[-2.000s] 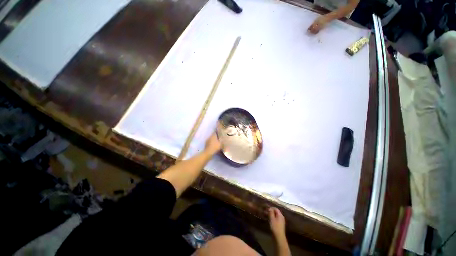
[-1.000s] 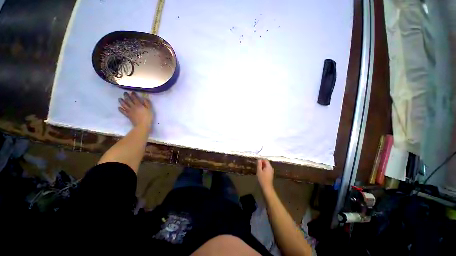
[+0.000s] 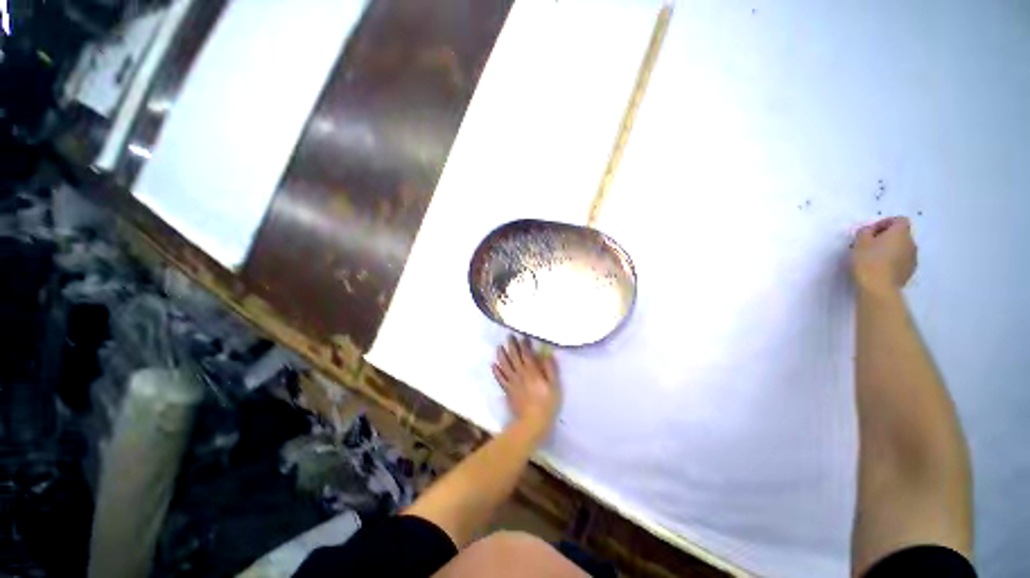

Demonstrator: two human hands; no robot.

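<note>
The white cloth [image 3: 723, 373] lies on the brown table. The oval metal tin [image 3: 576, 305] stands on it, with small dark pins at its left side. The yellow tape measure [image 3: 628, 124] runs from behind the tin towards the far edge. My left hand [image 3: 529, 386] lies flat with fingers apart at the tin's near side; a bit of yellow shows by its fingertips. My right hand [image 3: 884, 254] is on the cloth at the right, fingers curled, beside several small dark dots [image 3: 880, 192]. Whether its fingertips hold anything is too small to tell.
Bare brown table [image 3: 378, 124] separates this cloth from another white cloth [image 3: 249, 113] at the left. The table's worn near edge [image 3: 305, 350] runs diagonally. Scraps and a pale roll [image 3: 141, 474] are at the lower left.
My right hand has moved from the near table edge onto the cloth by the dots. My left hand stays beside the tin. The view has turned left, so the second cloth shows again.
</note>
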